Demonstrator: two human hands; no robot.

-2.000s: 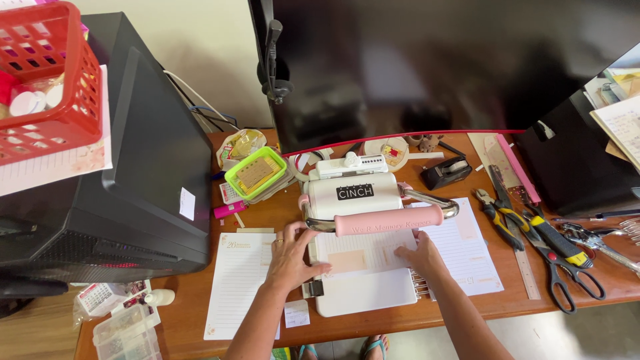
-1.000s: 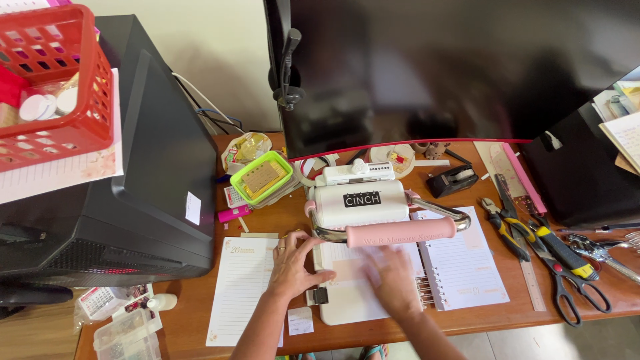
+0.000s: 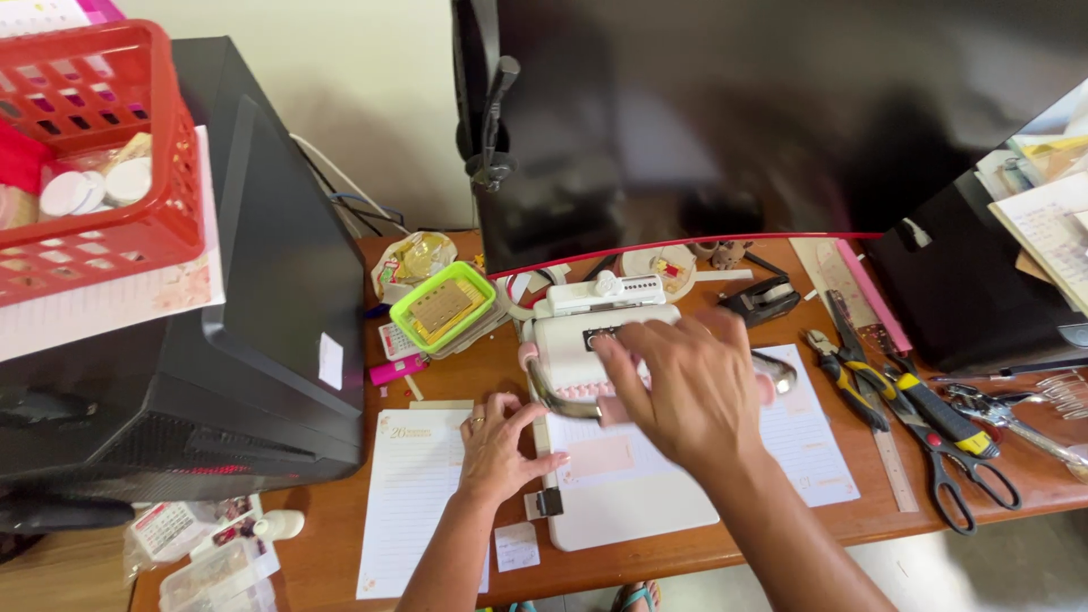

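Note:
A white binding machine [image 3: 633, 514] with a pink-gripped metal lever [image 3: 610, 411] stands on the wooden desk. My right hand [image 3: 701, 387], slightly blurred, is over the lever and hides most of its grip; whether the fingers close on it cannot be told. At the machine's left edge is my left hand [image 3: 501, 450], fingers apart, its thumb tip at a printed sheet [image 3: 602, 459] lying on the machine's bed. A stack of lined sheets [image 3: 412, 510] lies left of the machine. More printed pages [image 3: 807, 450] lie on its right side. A black clip-like part [image 3: 549, 501] is at the bed's left edge.
Pliers [image 3: 846, 378], scissors [image 3: 943, 459], a ruler [image 3: 897, 467] and a tape dispenser [image 3: 761, 297] lie at right. A green tray [image 3: 442, 306] sits behind left. A black computer case [image 3: 280, 280] with a red basket [image 3: 93, 246] flanks the desk; a monitor [image 3: 705, 119] stands behind.
My right hand has moved from the sheet on the bed up to the lever. My left hand stays by the machine's left edge.

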